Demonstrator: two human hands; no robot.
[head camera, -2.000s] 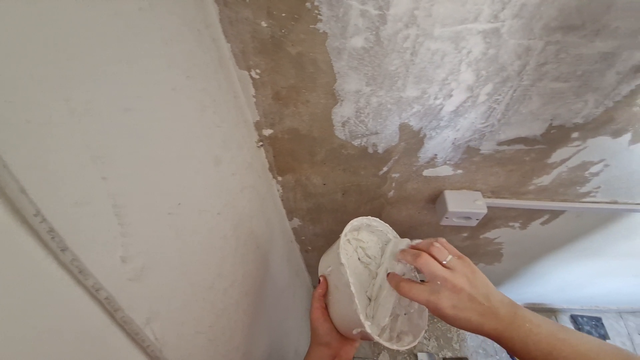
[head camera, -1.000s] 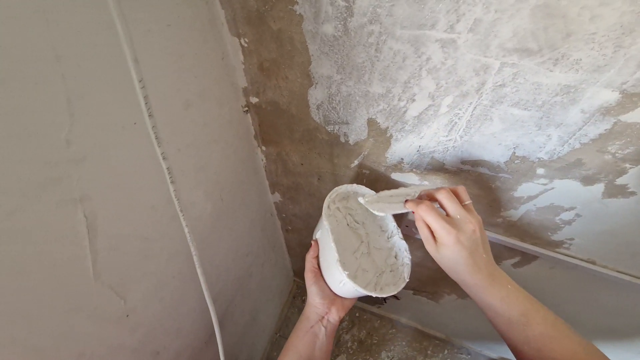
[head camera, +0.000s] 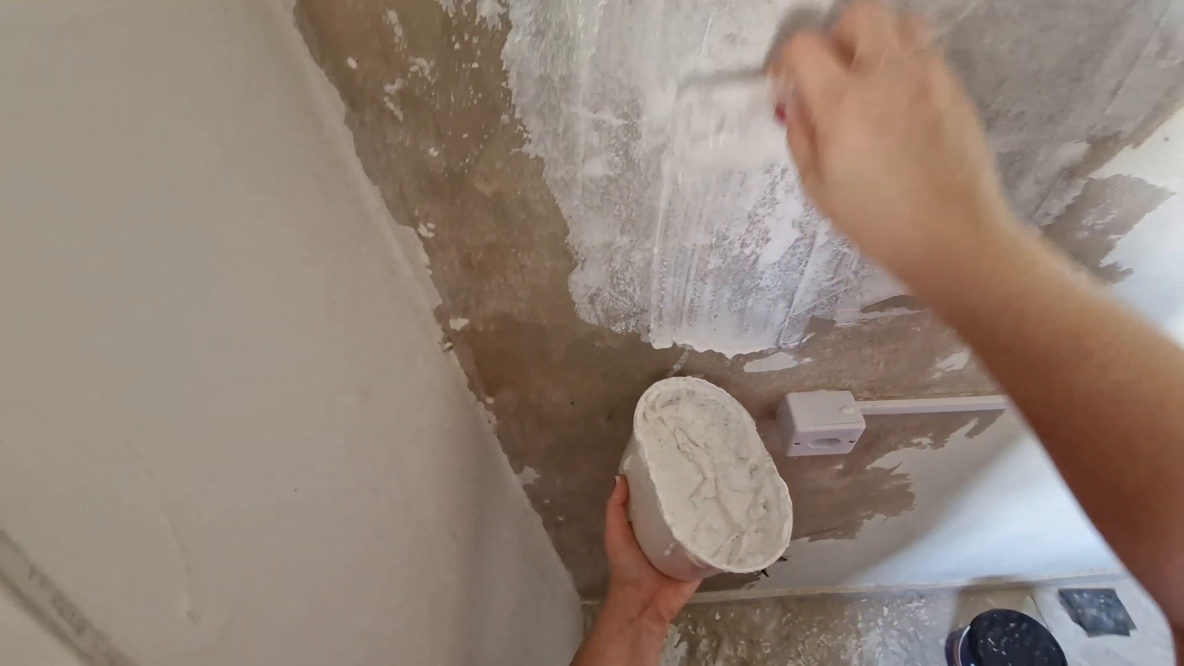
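Observation:
My left hand (head camera: 638, 573) holds a white oval plastic tub (head camera: 661, 518) from below and at its left side, low in front of the wall. White filler paste (head camera: 717, 472) with an uneven surface fills much of the tub. Up at the top of the view, my right hand (head camera: 879, 139) is blurred by motion and closed around a putty knife (head camera: 731, 79), whose blade lies against the wall. Beneath the blade, streaky white filler (head camera: 731, 259) covers part of the bare brown wall (head camera: 499, 231). The knife's handle is mostly hidden by my fingers.
A white surface-mounted socket box (head camera: 821, 424) with cable trunking (head camera: 934, 405) is on the wall right of the tub. A pale side wall (head camera: 259, 324) meets the patchy wall at the left. On the spattered floor (head camera: 786, 629) stands a dark-lidded container (head camera: 1008, 638) near a dark flat piece (head camera: 1096, 611).
My right hand has moved from the tub up to the wall with the putty knife. A second ago the blade was at the tub's rim. My left hand still holds the tub.

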